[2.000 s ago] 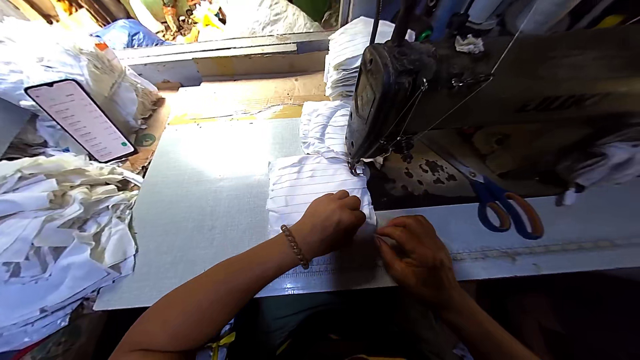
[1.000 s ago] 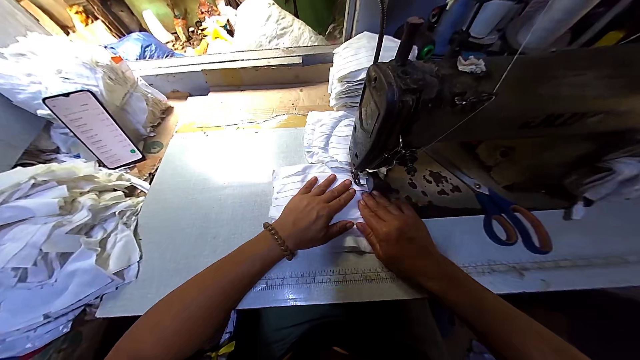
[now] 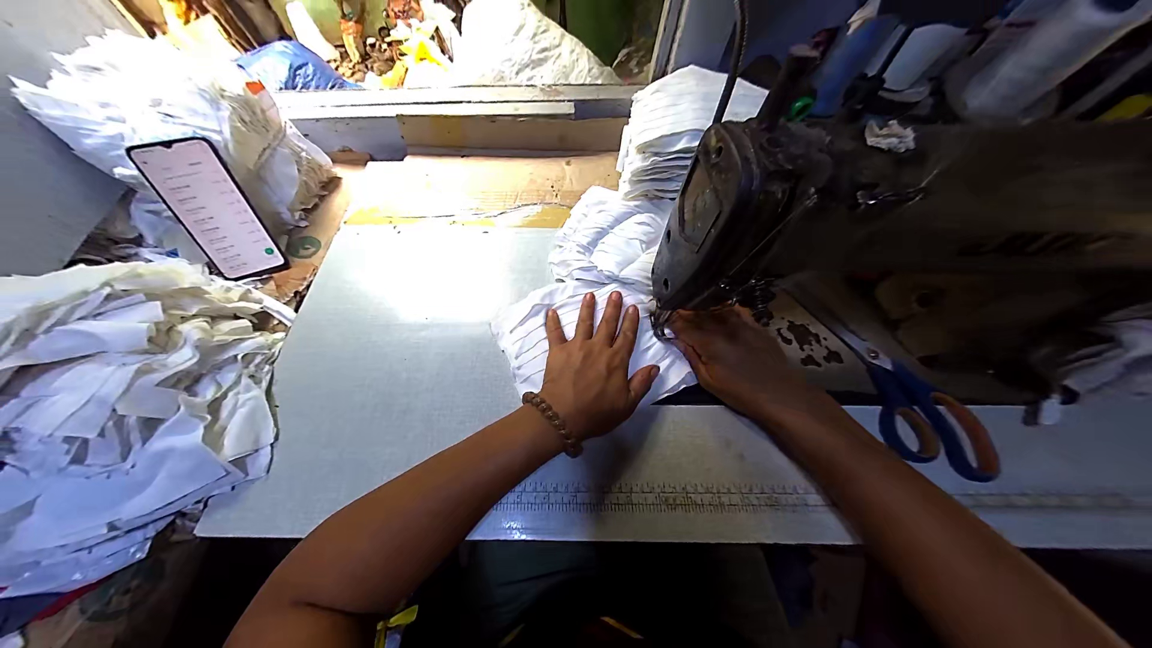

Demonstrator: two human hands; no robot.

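White striped cloth (image 3: 531, 337) lies on the table beneath the head of a dark sewing machine (image 3: 720, 198), its right edge at the presser foot (image 3: 661, 322). Flat on that cloth, fingers spread, is my left hand (image 3: 594, 369), with a beaded bracelet at the wrist. My right hand (image 3: 733, 355) is at the cloth's right edge beside the presser foot; its fingertips are partly hidden by the machine, and whether they pinch the cloth cannot be seen. More gathered striped cloth (image 3: 607, 234) lies just behind, touching the piece under my left hand.
A stack of folded white cloth (image 3: 675, 126) stands behind the machine head. Scissors with blue and orange handles (image 3: 936, 423) lie right of my right hand. White scraps (image 3: 135, 396) heap at the left, near a propped phone (image 3: 207, 207). A ruler strip (image 3: 630, 497) runs along the table's front.
My hands, near the front of the cloth two seconds ago, came together on it by the presser foot. Since then my right hand has moved to the foot's right side, and the hands are farther apart.
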